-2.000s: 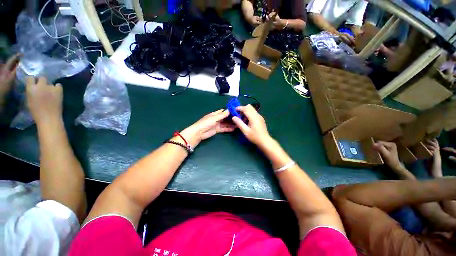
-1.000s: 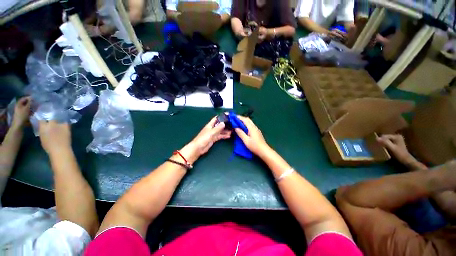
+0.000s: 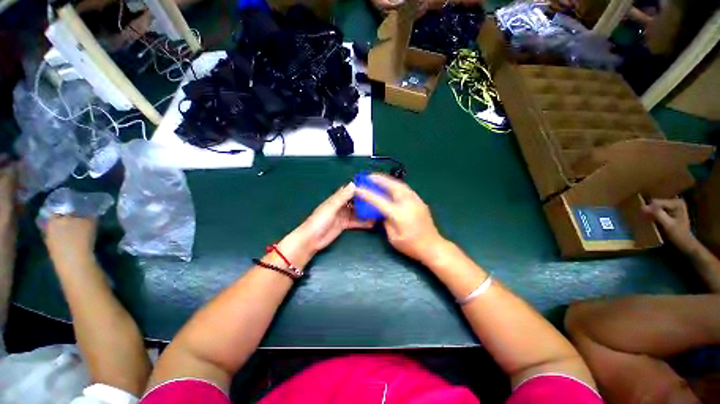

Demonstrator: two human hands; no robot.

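Note:
My left hand (image 3: 331, 219) and my right hand (image 3: 406, 217) meet over the green table in front of me. My right fingers press a bright blue cloth (image 3: 368, 197) against what lies in my left hand. The power adapter in my left hand is almost wholly hidden by cloth and fingers. A thin black cord (image 3: 392, 167) lies on the table just beyond my hands. The adapter pile (image 3: 268, 87) sits farther off on a white sheet (image 3: 359, 118), with one black adapter (image 3: 340, 140) at its near edge.
Clear plastic bags (image 3: 156, 207) lie at left, by a neighbour's hand (image 3: 69, 229) and a power strip (image 3: 88, 63). A small box (image 3: 406, 79) and yellow-green strands (image 3: 471, 87) are beyond. At right are a divider tray (image 3: 580, 110) and mailer box (image 3: 604, 225), touched by another hand (image 3: 671, 221).
The cloth hung loose beside the dark adapter one second ago; now it is bunched over it under my right fingers. The view has tilted down.

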